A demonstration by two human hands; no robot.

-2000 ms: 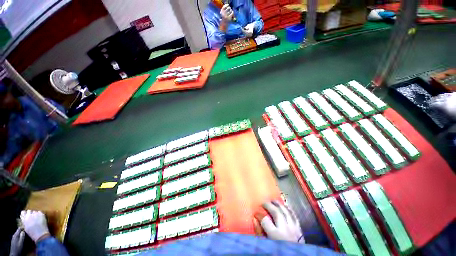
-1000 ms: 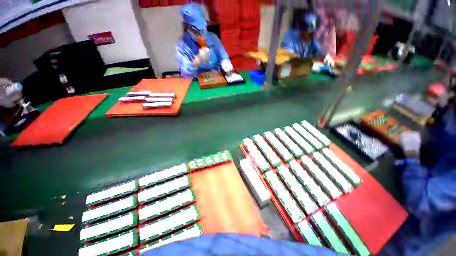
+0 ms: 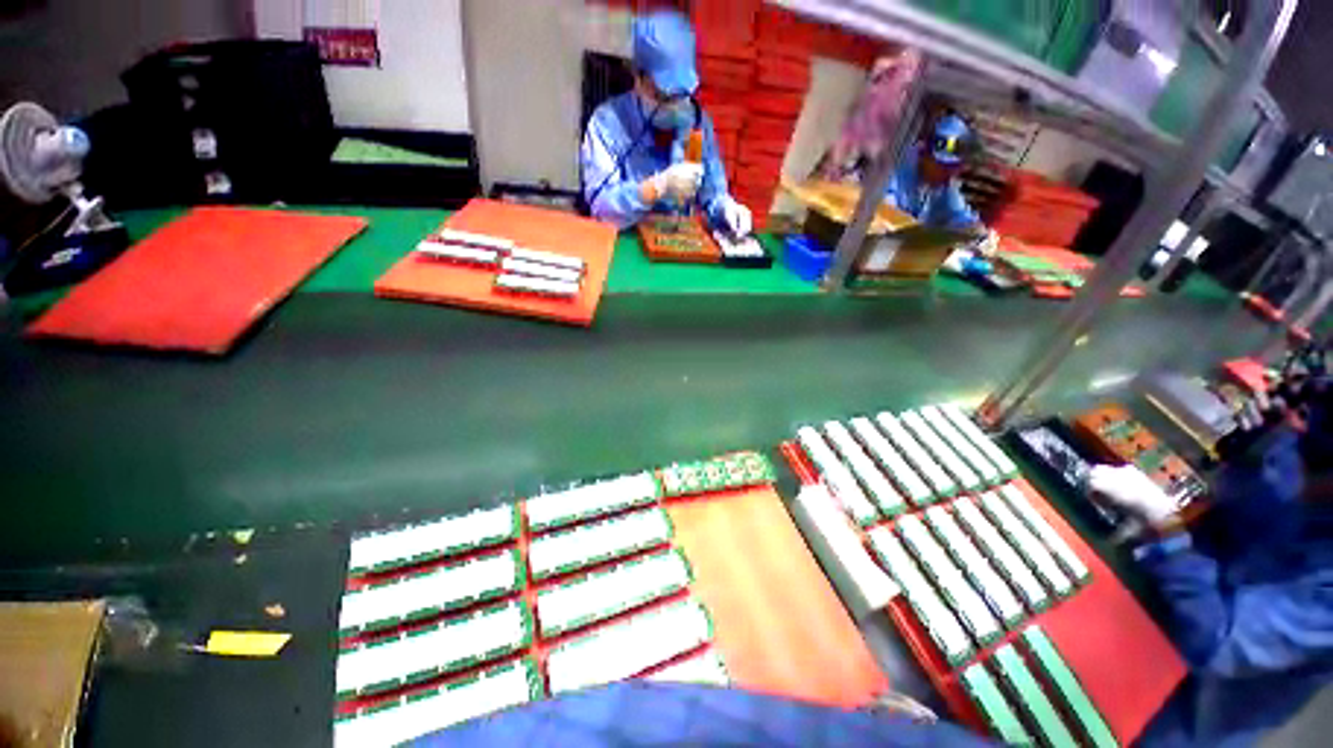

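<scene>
Neither of my hands shows; a blue sleeve or coat covers the bottom middle edge. In front of me a red work board [image 3: 790, 592] bears two columns of green circuit boards topped with white pad strips [image 3: 607, 541]. One circuit board [image 3: 716, 474] at its top right shows parts and no strip. A pale stack of strips [image 3: 845, 551] lies between the two red boards. The second red board [image 3: 1118, 643] holds rows of strip-covered boards set lengthwise; its nearest ones [image 3: 1064, 687] look pale green.
A yellow slip [image 3: 249, 643] and brown tray [image 3: 44, 665] lie at left. Across the bench are a red board [image 3: 198, 278] and another with strips [image 3: 497, 278]. Two people sit opposite; a gloved neighbour works at right beside a black tray [image 3: 1056, 456]. A metal post [image 3: 1075, 329] rises behind.
The view has tilted up, then swung right-to-left slightly. The gloved hand at the near edge of the red board two seconds ago is out of sight. The neighbour's hand at right has moved to the black tray.
</scene>
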